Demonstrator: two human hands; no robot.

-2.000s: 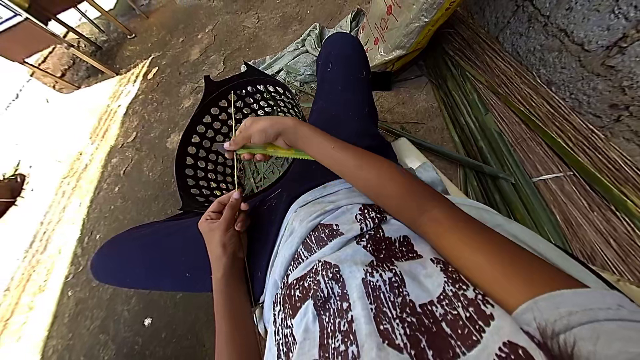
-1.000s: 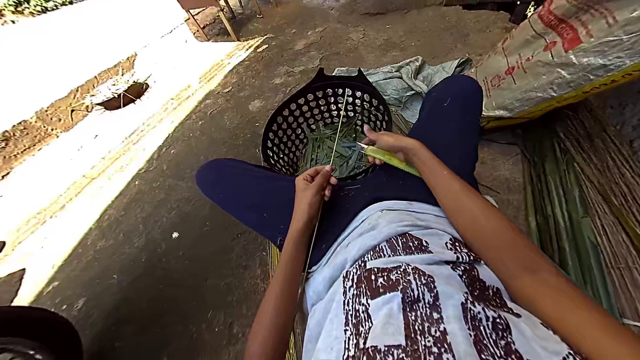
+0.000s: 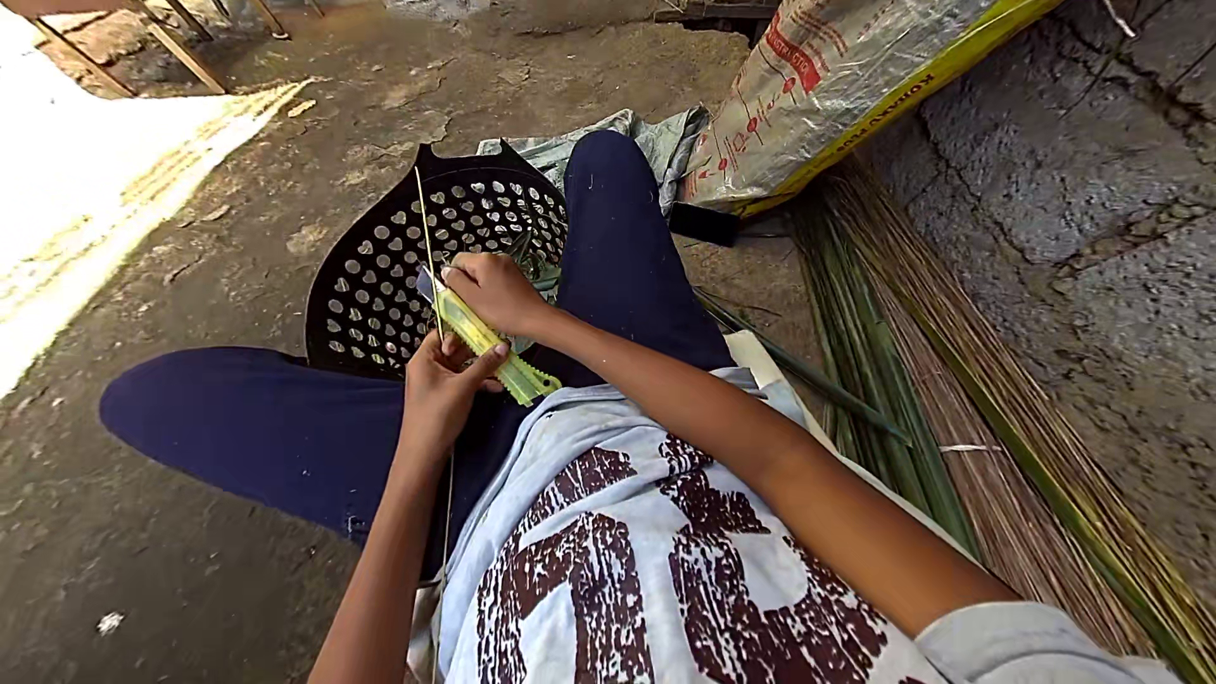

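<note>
My right hand (image 3: 496, 293) grips a yellow-green utility knife (image 3: 480, 339) near its blade end, above a black plastic basket (image 3: 356, 256) between my legs. The blade lies against a thin palm-leaf midrib (image 3: 425, 223), which runs from the basket's far rim down past my lap. My left hand (image 3: 442, 380) is closed around the midrib just below the blade, its thumb touching the knife's handle. Green leaf shavings (image 3: 532, 256) lie in the basket, partly hidden by my right hand.
Bundles of dry midribs (image 3: 997, 475) and green palm leaves (image 3: 879, 399) lie along the rough wall at the right. A printed plastic sack (image 3: 788, 95) leans at the upper right. A grey cloth (image 3: 665, 142) lies behind my knee, and wooden legs (image 3: 185, 57) stand at the upper left.
My hands have come together at the midrib. The knife was apart from my left hand a second ago and now touches its thumb. The view has swung to the right.
</note>
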